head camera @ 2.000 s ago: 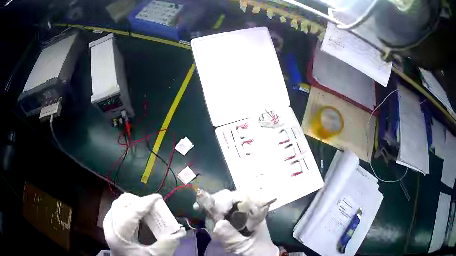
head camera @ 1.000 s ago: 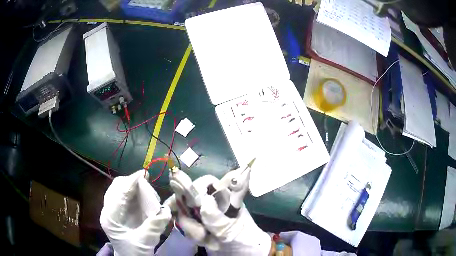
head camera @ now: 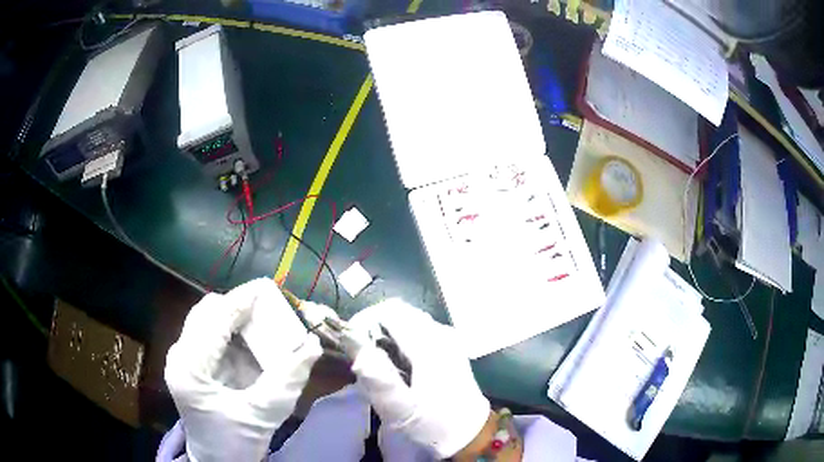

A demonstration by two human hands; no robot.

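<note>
My left hand (head camera: 237, 370), white-gloved, pinches a white square module (head camera: 278, 327) that blends with the glove. My right hand (head camera: 417, 372), also gloved, grips metal-jawed test clips (head camera: 332, 336) close to the left fingertips. Whether the jaws touch the module's wires is hidden by the fingers. Two more white modules lie on the green mat, one farther back (head camera: 351, 223) and one nearer (head camera: 356, 279). The open white foam tray box (head camera: 501, 262) lies right of them, with red and black wires showing in rows.
A power supply (head camera: 210, 95) and a wider grey meter (head camera: 107, 95) stand at the back left, with red, black and grey leads. Papers (head camera: 623, 352) bear a blue utility knife (head camera: 650, 390). Yellow tape (head camera: 614, 185) lies on a beige folder. A brown carton (head camera: 95, 361) is lower left.
My right hand has brought the clips in against the left hand's fingertips. The pointed tip that stuck out from the right hand no longer shows. The camera view has shifted.
</note>
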